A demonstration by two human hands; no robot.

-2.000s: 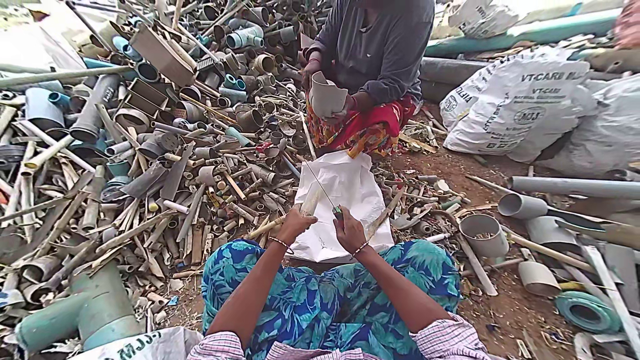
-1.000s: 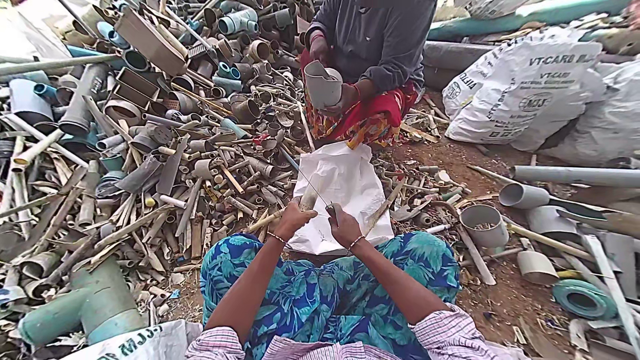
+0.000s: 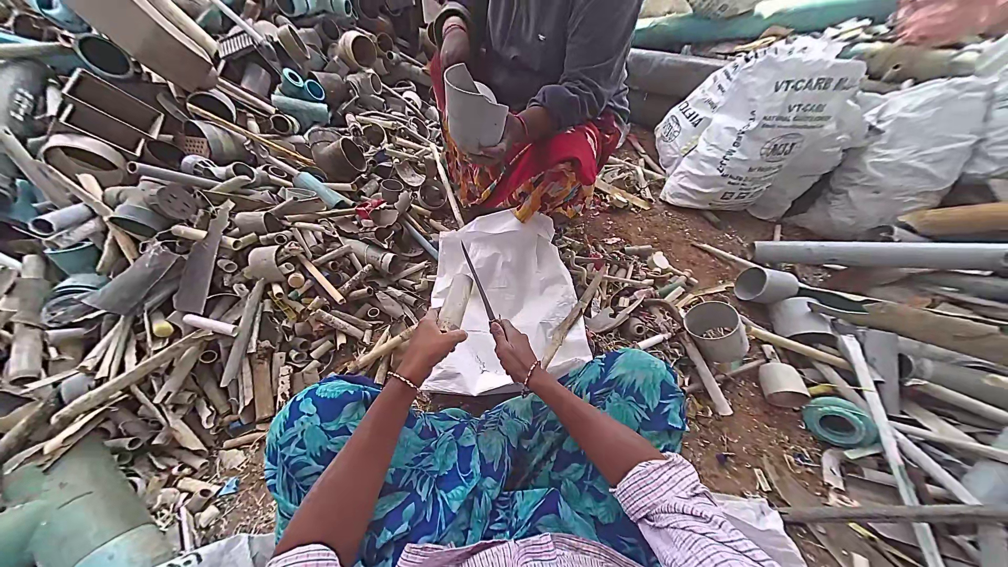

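Note:
My left hand [image 3: 429, 344] grips the lower end of a short pale pipe piece [image 3: 455, 302], which points up and away from me. In my right hand [image 3: 513, 347] is the handle of a knife with a long, narrow dark blade [image 3: 476, 277]. The blade slants up to the left, close to the pipe's right side; whether they touch I cannot tell. Both hands are over the near part of a white woven sack [image 3: 516, 264] spread on the ground before my knees.
Across the sack a person [image 3: 551, 71] holds a cut grey pipe piece [image 3: 475, 110]. Heaped plastic pipe scraps [image 3: 260, 260] cover the left. Filled white sacks [image 3: 756, 126] stand back right. At right lie a grey pipe [image 3: 874, 253], a grey pipe ring [image 3: 716, 331] and a green ring [image 3: 839, 421].
The other person's grey pipe piece has been turned and tilted in their hands. My hands still hold the pipe and the knife, with the blade now at a steeper slant.

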